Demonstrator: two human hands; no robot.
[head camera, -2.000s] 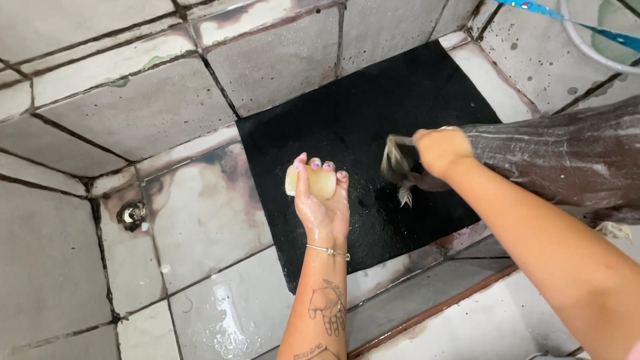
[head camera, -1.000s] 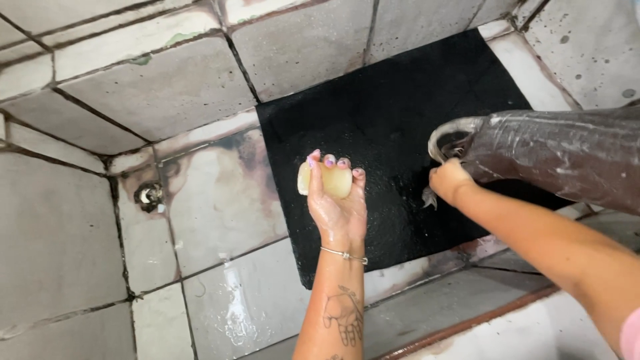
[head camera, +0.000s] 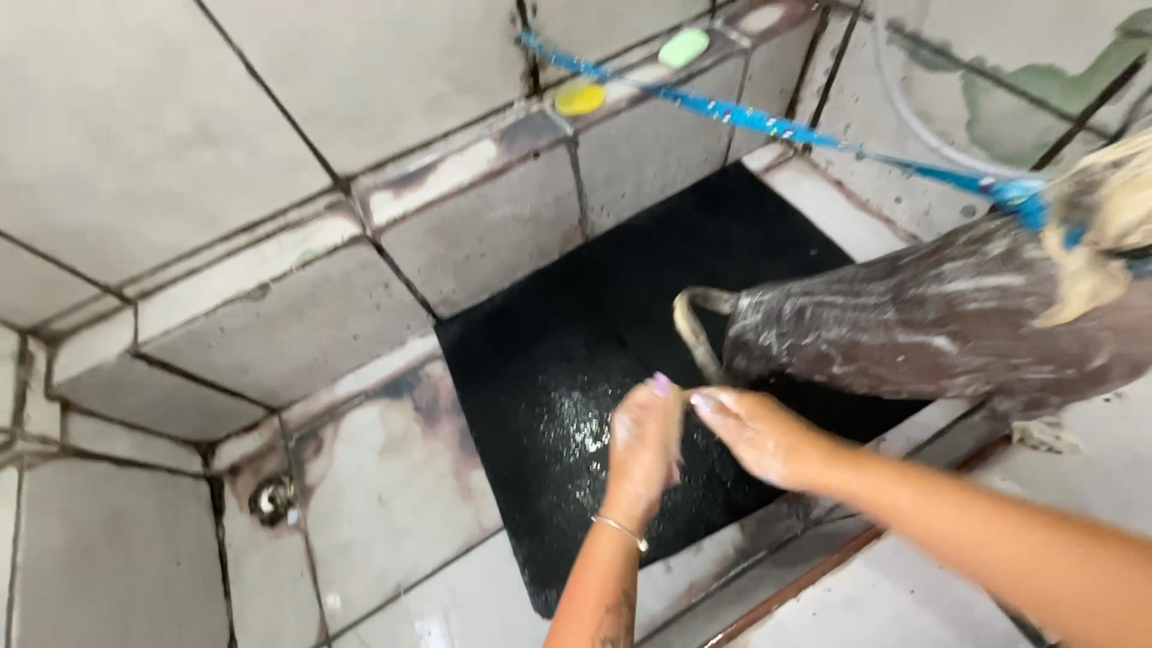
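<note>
A dark, nearly hairless dog (head camera: 864, 333), streaked with lather, is at the right, with cream hair near a blue patterned leash (head camera: 756, 119). Its thin pale tail (head camera: 691, 328) bends down to my hands. My right hand (head camera: 760, 436) pinches the tail near its end. Against its fingertips, my left hand (head camera: 643, 445), wet and with a bracelet at the wrist, is closed around the tail's end. No soap shows in my left hand; its palm is hidden. Below the hands lies a wet black mat (head camera: 630, 270).
A yellow soap bar (head camera: 580, 99) and a pale green one (head camera: 684, 48) lie on the stained tile ledge (head camera: 432, 193). A metal drain (head camera: 272, 500) is in the tiled floor at the left. A raised tiled edge (head camera: 792, 585) with a reddish-brown border runs along the front.
My left hand, which held a pale soap bar away from the tail, has come to my right hand at the tail's end. The bar is out of sight. The view now shows more ledge and leash.
</note>
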